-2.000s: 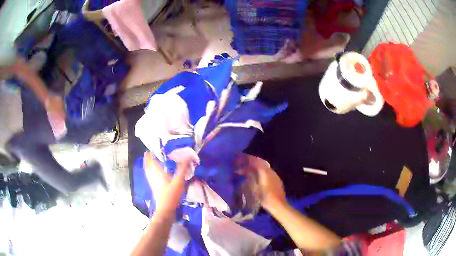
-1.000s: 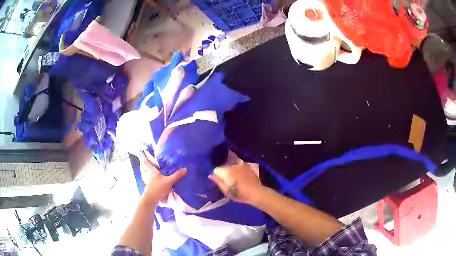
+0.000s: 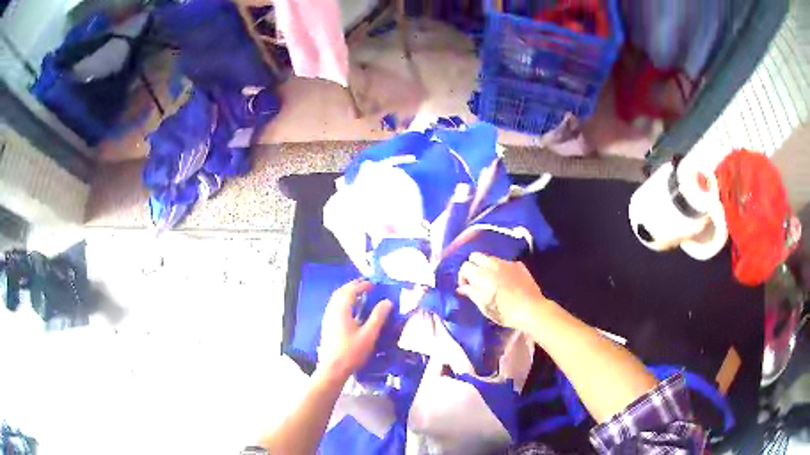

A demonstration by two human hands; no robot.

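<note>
A bundle of royal blue and white cut pieces (image 3: pixel 382 200) lies on the black-covered table in front of me, drawn in at its middle and fanned out at the far end. My left hand (image 3: pixel 353 327) is at the left side of the narrow middle, thumb and fingers apart, touching the blue cloth. My right hand (image 3: pixel 497 286) is at the right side of the middle with its fingers curled in; they seem to pinch cloth there, but the fingertips are partly hidden. A blue strip (image 3: pixel 706 395) curves over the table at the lower right.
The black table cover (image 3: pixel 604 240) holds a white roll (image 3: pixel 668 209), a red plastic bag (image 3: pixel 753 213) and a tan card (image 3: pixel 728 369). A blue crate (image 3: pixel 543 75) stands on the floor behind. Blue cloth (image 3: pixel 200 147) is heaped beyond the table to the left.
The view has shifted, showing more floor behind the table. My right hand has moved up to the bundle's middle. My left hand has opened wider. The person at the left is out of view.
</note>
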